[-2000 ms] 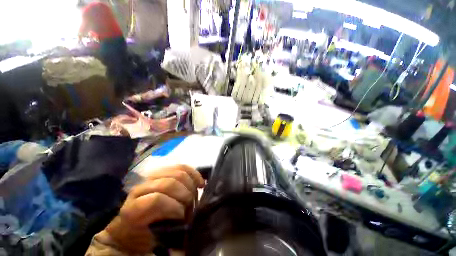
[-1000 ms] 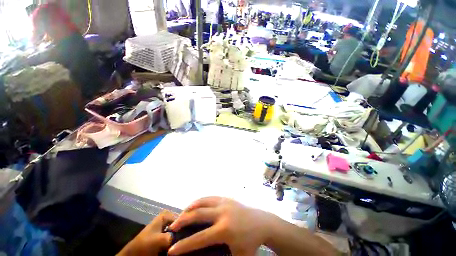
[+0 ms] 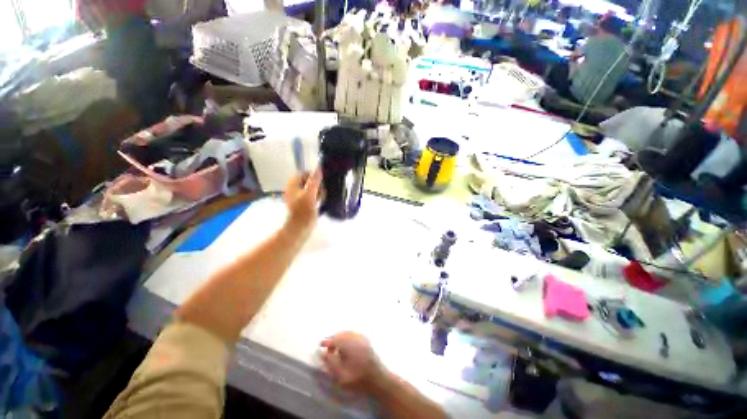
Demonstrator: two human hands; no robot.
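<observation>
A glossy black drinking bottle [image 3: 344, 173] stands upright at the back of the white sewing table [image 3: 270, 282], in front of a white box. My left hand [image 3: 305, 199] is stretched out to it and grips its left side. Whether the bottle's base rests on the table is hard to tell. My right hand [image 3: 348, 358] is loosely curled near the table's front edge, left of the sewing machine's needle area [image 3: 432, 303]; nothing shows in it.
The sewing machine [image 3: 606, 331] with a pink item [image 3: 565, 298] lies at right. A yellow-and-black container [image 3: 436, 164] stands behind. A pink basket [image 3: 192, 184] and dark cloth [image 3: 74, 278] are at left. Pale fabric [image 3: 565, 192] is heaped at back right. A person sits far back.
The bottle has gone from close before the camera to the table's back in my left hand. My right hand has come off it and moved to the table's front.
</observation>
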